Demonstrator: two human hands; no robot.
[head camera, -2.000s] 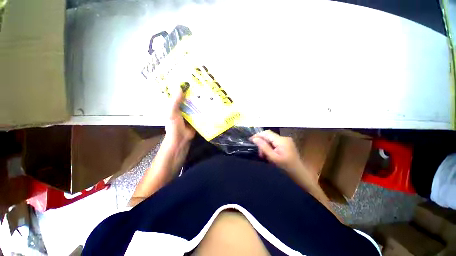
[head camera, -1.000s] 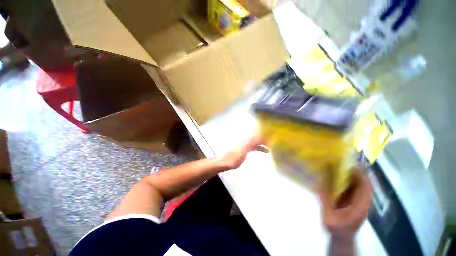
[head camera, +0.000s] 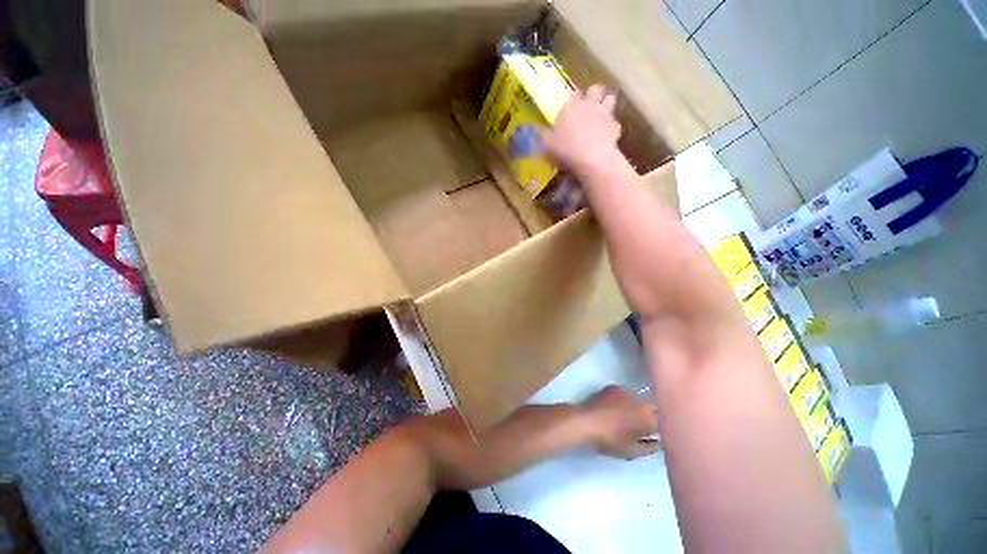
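Observation:
A yellow retail box (head camera: 520, 108) stands upright inside the open brown carton (head camera: 509, 325), against its right inner wall, with clear film at its top and bottom. A bright yellow face beside it may be a second box. My right hand (head camera: 586, 130) reaches into the carton; its thumb side is against the yellow box and its fingertips are partly hidden. My left hand (head camera: 622, 422) is low over the white bench, outside the carton, fingers curled. Whether it pinches something small is unclear.
A row of yellow boxes (head camera: 781, 341) lines the bench's far side. Beyond it are a white bag with blue handles (head camera: 839, 233) and an open white container (head camera: 879, 433). A red stool (head camera: 76, 179) stands on the speckled floor. Carton flaps spread left and right.
The view has turned toward the carton. My right hand has carried the yellow box from above the bench into the carton. My left hand is lower, over the bench near the carton's near flap.

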